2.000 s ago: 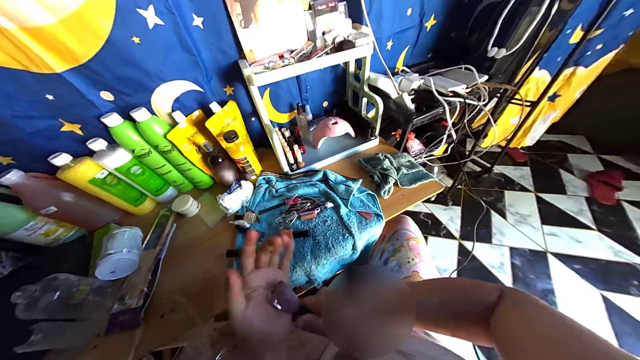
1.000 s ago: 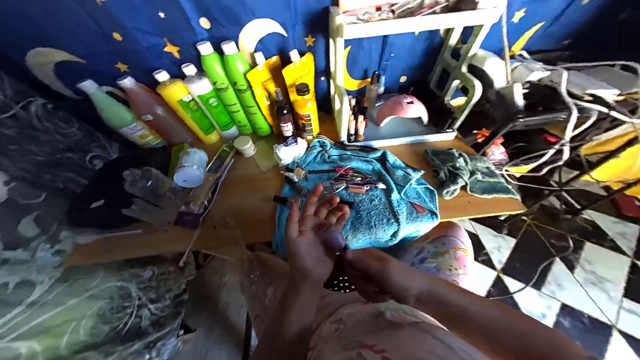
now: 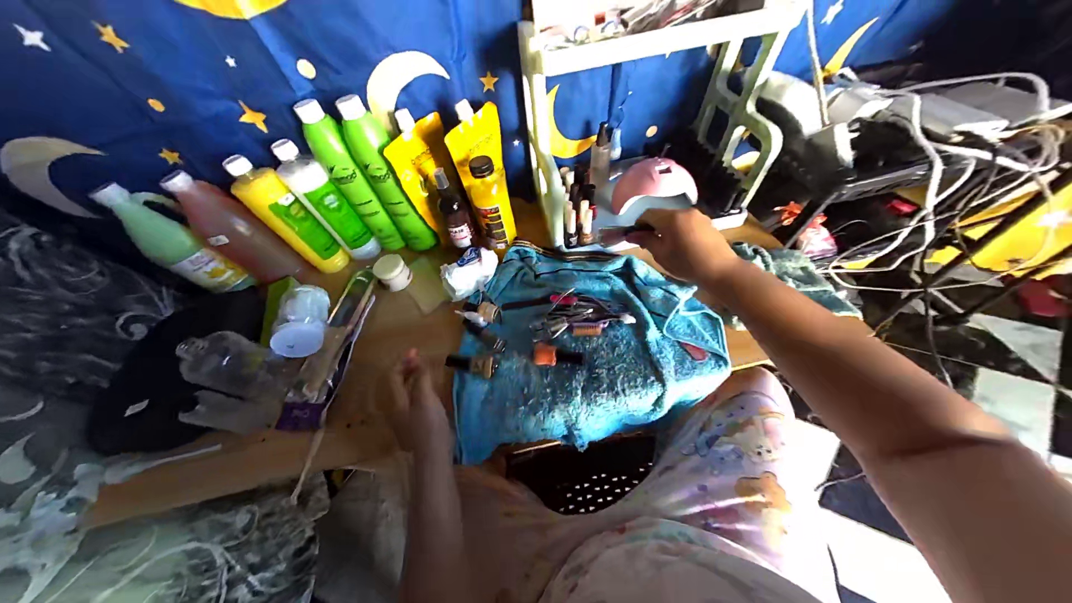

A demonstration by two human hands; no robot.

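Observation:
My right hand (image 3: 682, 243) reaches to the lower shelf of the white rack, its fingers around a small dark item (image 3: 624, 233) that is too blurred to name. A pink nail lamp (image 3: 653, 184) stands just behind it, and small bottles (image 3: 579, 213) stand to its left. My left hand (image 3: 412, 394) rests by the table's front edge, left of a blue towel (image 3: 578, 394); whether it holds anything is unclear. On the towel lie an orange nail polish bottle (image 3: 545, 355), a brownish one with a black cap (image 3: 483, 366) and a heap of metal nail tools (image 3: 578, 316).
Several green and yellow bottles (image 3: 335, 167) line the back left. A clear jar (image 3: 300, 321) and a plastic bottle (image 3: 222, 360) lie at the left. The white rack (image 3: 670, 42) stands at the back, with tangled white cables (image 3: 921, 126) to its right and a dark green cloth (image 3: 796, 272) near the table's right end.
My hands, close together in front of the towel before, are now apart: the right has moved out to the rack's shelf and the left is lower beside the towel. The purplish item at them no longer shows there.

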